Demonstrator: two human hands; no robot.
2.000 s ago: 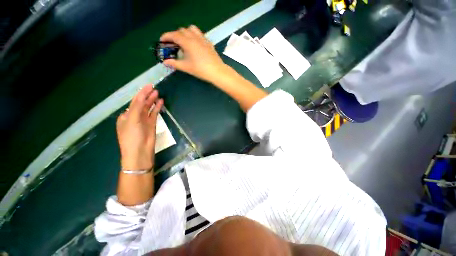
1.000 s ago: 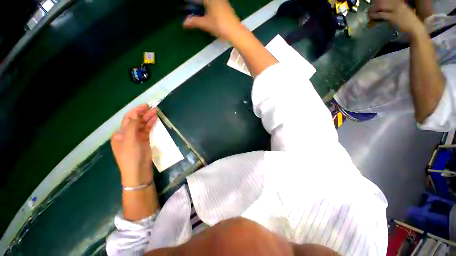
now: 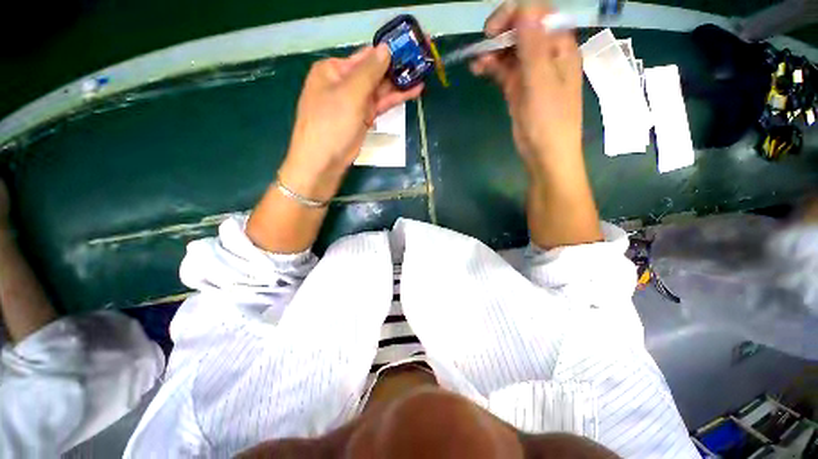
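Note:
My left hand (image 3: 336, 116) holds a small dark rounded unit (image 3: 405, 56) with a shiny blue and silvery inside, tilted above the bench. A thin yellow strip (image 3: 437, 64) hangs from its right edge. My right hand (image 3: 543, 99), partly blurred, holds slim grey tweezers (image 3: 502, 42) pointing left, tips close to the strip; whether they touch is unclear. A white and beige sticker sheet (image 3: 387, 148) lies on the bench, partly hidden by my left hand.
White strips (image 3: 623, 99) lie fanned at the right, with another strip (image 3: 671, 121) beside them. Clustered dark units (image 3: 785, 108) with yellow tabs sit near a dark mass at far right. The belt's pale rail (image 3: 269, 43) runs behind. People's arms show at both sides.
The view has turned. My right hand has come back from the belt side and now holds tweezers. My left hand now holds a unit; it held none before.

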